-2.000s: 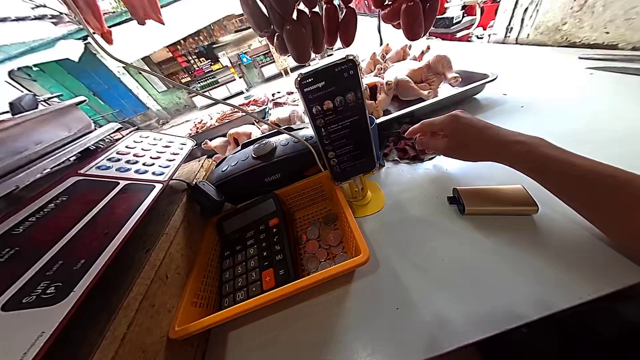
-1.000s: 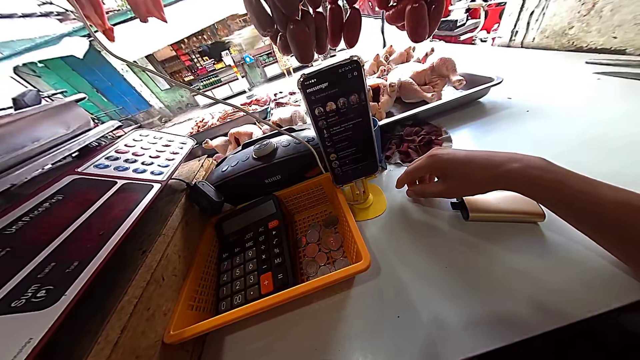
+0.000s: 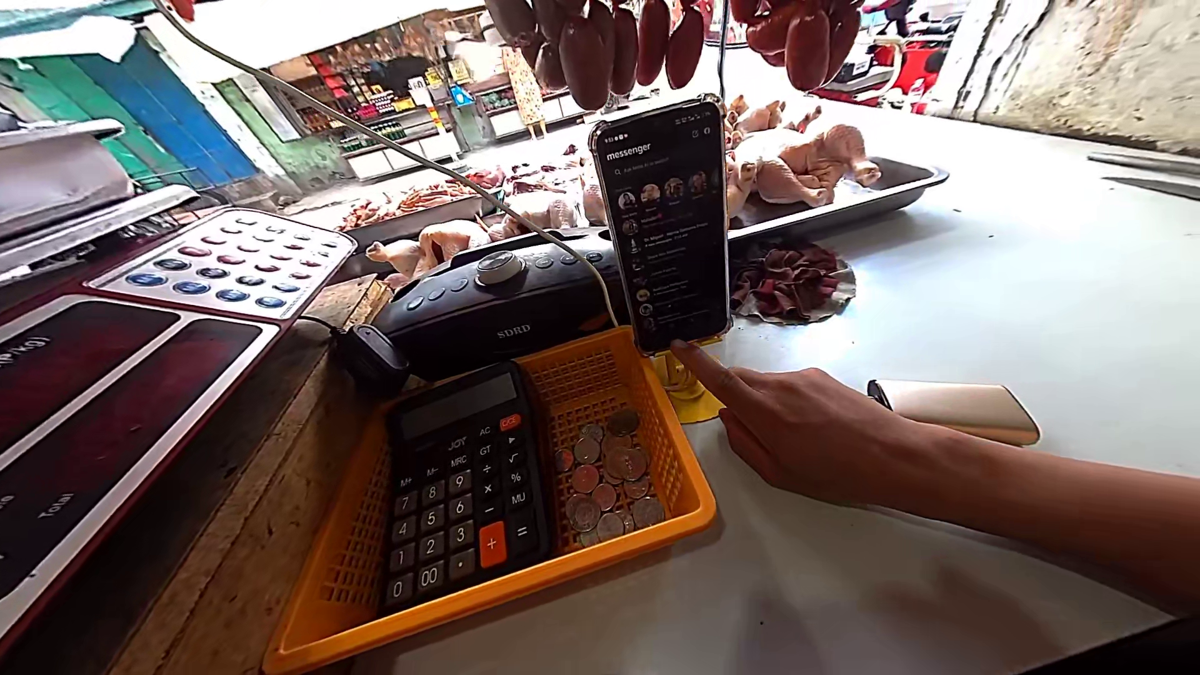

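Note:
My right hand (image 3: 797,427) reaches in from the right edge, its index finger extended to the lower edge of an upright smartphone (image 3: 667,253). Whether the fingertip touches the phone, I cannot tell. The phone leans on a yellow stand (image 3: 692,389) and shows a dark screen with a list. Nothing is held in this hand. Just behind the hand lies a gold power bank (image 3: 961,409). Left of the stand, an orange plastic basket (image 3: 694,520) holds a black calculator (image 3: 464,487) and several coins (image 3: 609,478). My left hand is out of view.
A black speaker (image 3: 506,305) stands behind the basket, a digital scale (image 3: 122,375) at the left. Raw chicken lies on a metal tray (image 3: 900,192); dark sliced meat (image 3: 792,281) sits before it. Sausages (image 3: 586,56) hang overhead. A cable (image 3: 394,145) runs down past the speaker.
My right hand has moved from beside the dark sliced meat, left and toward me, to the bottom of the phone. Its index finger is now extended.

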